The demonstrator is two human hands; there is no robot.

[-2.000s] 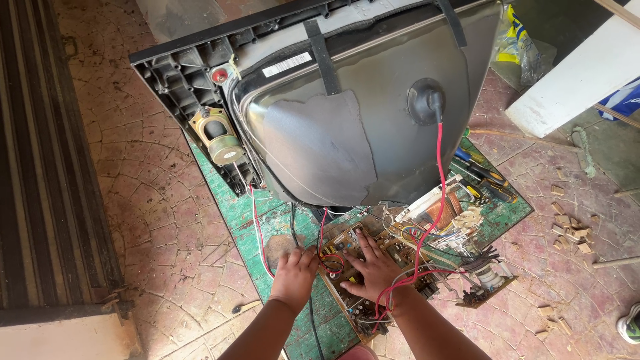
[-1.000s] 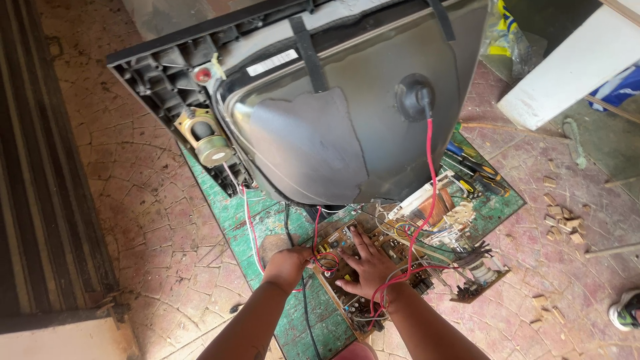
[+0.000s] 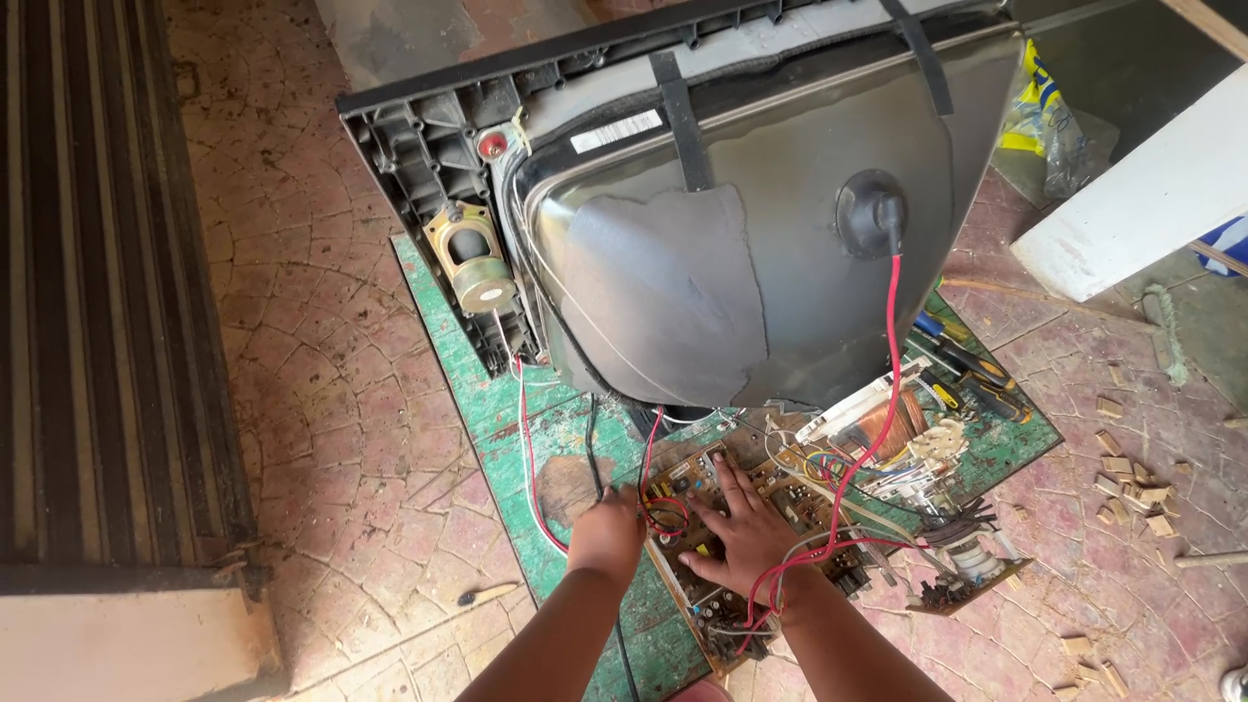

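Note:
My left hand (image 3: 606,534) is curled at the left edge of a brown circuit board (image 3: 721,604), next to a loop of red and black wires; what its fingers hold is hidden. With its fingers spread, my right hand (image 3: 746,536) lies on top of the board. Behind both hands stands an open CRT television's picture tube (image 3: 673,283) in a black plastic front frame (image 3: 429,136). A red anode cable (image 3: 894,331) runs from the tube's rubber cap (image 3: 871,214) down over the board by my right wrist. The copper-wound deflection yoke (image 3: 887,429) lies right of the board.
The set and board rest on a worn green wooden table (image 3: 468,409). Screwdrivers (image 3: 965,361) and other hand tools lie on its right corner. A speaker (image 3: 473,263) sits in the frame's left side. Wood scraps (image 3: 1136,487) litter the paved floor, and a white panel (image 3: 1141,195) stands right.
My left hand, flatter and with knuckles spread two seconds ago, is now more closed at the board's edge. The right hand stays on the board.

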